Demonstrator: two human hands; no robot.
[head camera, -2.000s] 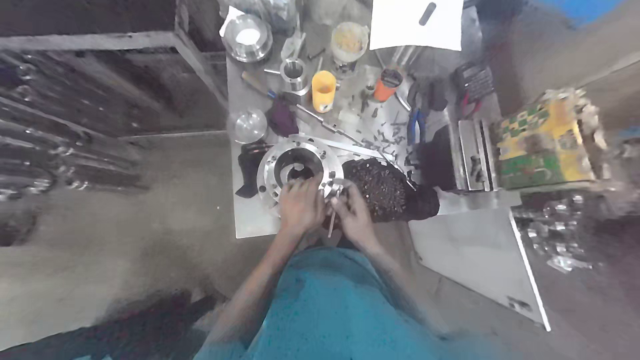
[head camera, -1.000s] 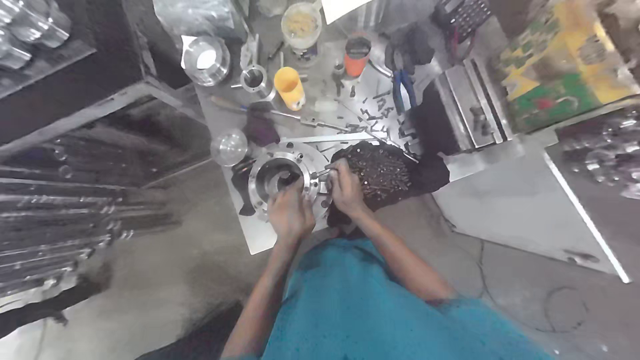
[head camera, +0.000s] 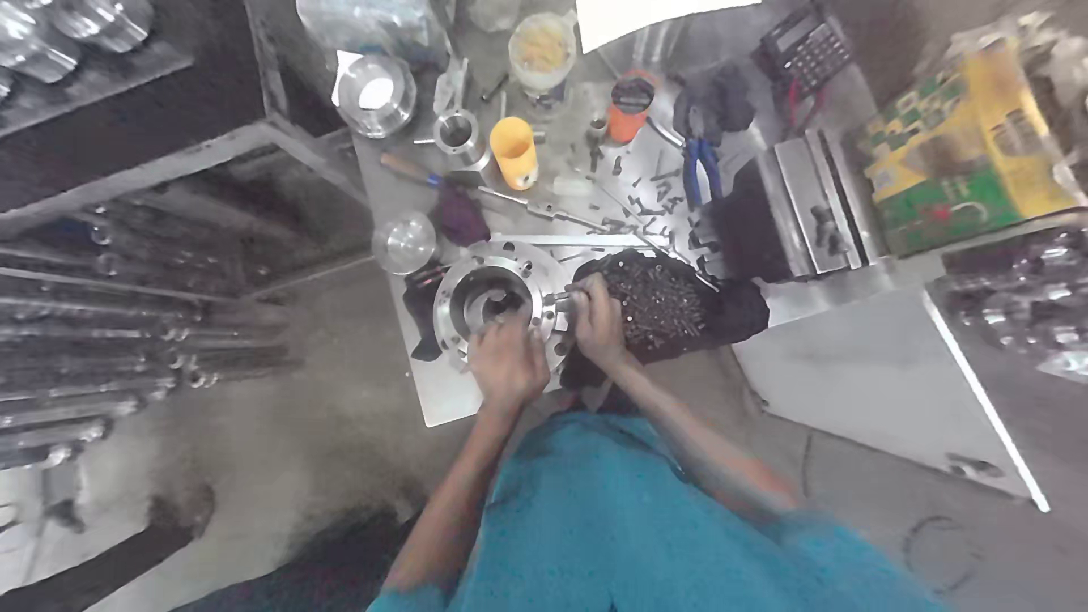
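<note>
A round flanged metal part (head camera: 450, 293) with holes around its rim lies at the table's near edge. My left hand (head camera: 508, 357) rests on the near side of its ring, fingers bent over the bore; whether it grips something is hidden. To its right, my right hand (head camera: 599, 319) pinches a small metal tool or pin (head camera: 558, 297) that points left at the flange. Beside that hand, many small screws (head camera: 659, 297) lie heaped on a dark cloth (head camera: 748, 313). A flat metal bar (head camera: 578, 240) lies just behind the flange.
Behind stand a yellow cup (head camera: 514, 153), an orange container (head camera: 627, 110), a white tub (head camera: 542, 51) and a metal ring part (head camera: 375, 95). Blue-handled pliers (head camera: 701, 172), loose screws and a clear round dish (head camera: 405, 243) lie around. A metal vise-like block (head camera: 816, 204) stands right.
My hands were close together over the flange's near right side and are now apart, the left over the bore, the right beside the screws. The view has shifted.
</note>
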